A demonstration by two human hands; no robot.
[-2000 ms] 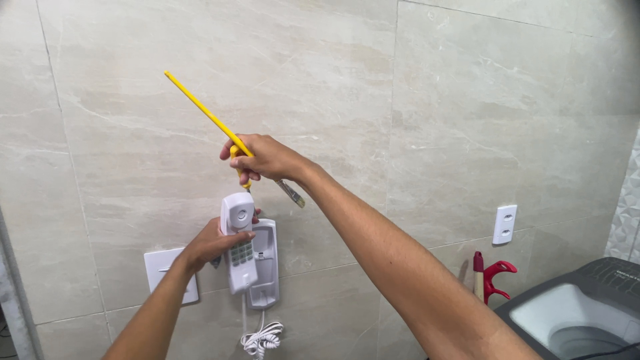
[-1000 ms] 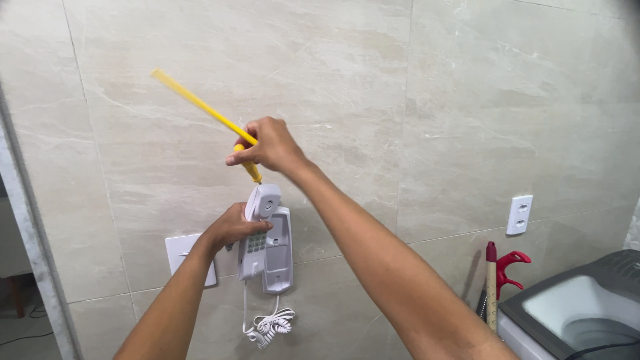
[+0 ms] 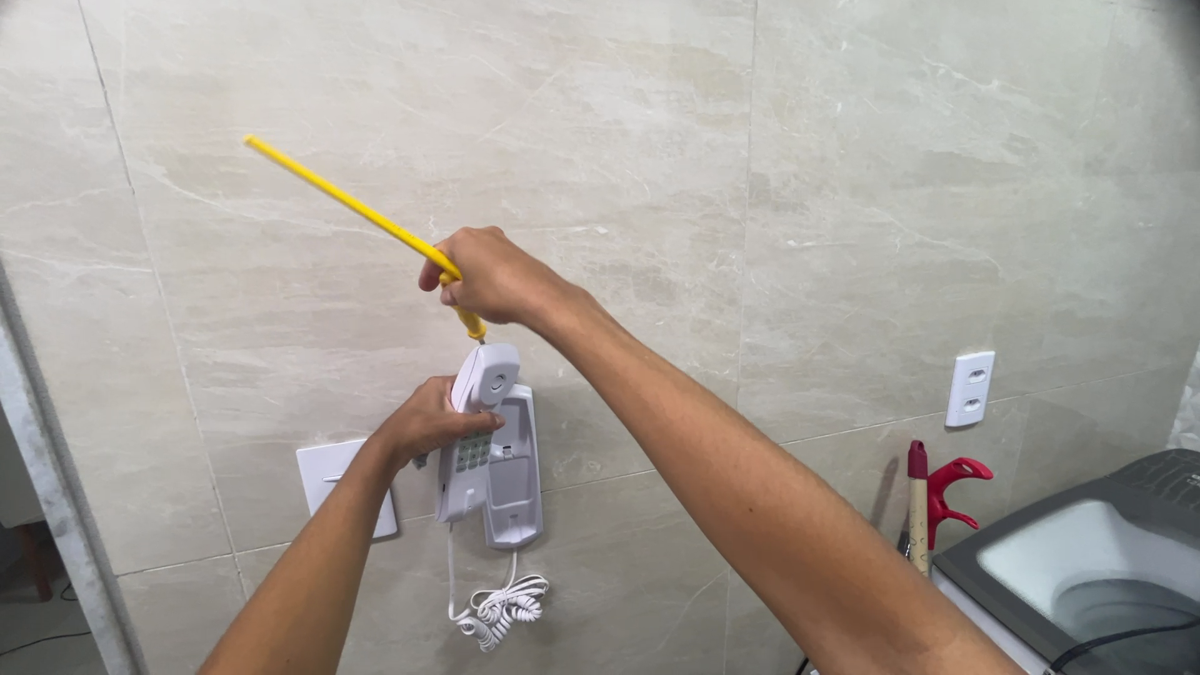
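Note:
My left hand grips a white corded telephone handset, its thumb over the front beside the keypad. Behind and to the right of the handset, the white phone base sits on the tiled wall. Above it, my right hand holds a yellow-handled screwdriver, whose metal tip points down at the handset's top end; whether it touches a screw cannot be told. The same hand also holds a long thin yellow handle slanting up to the left. A coiled white cord hangs below the phone.
A white wall plate is partly behind my left forearm. At right are a white double socket, a wooden pole with a red cap, a red plastic hook-shaped piece and a washing machine. A door frame edge stands at left.
The long yellow handle in my right hand has swung in angle, and the brush end seen below that hand two seconds ago is now out of sight. Both hands keep their holds.

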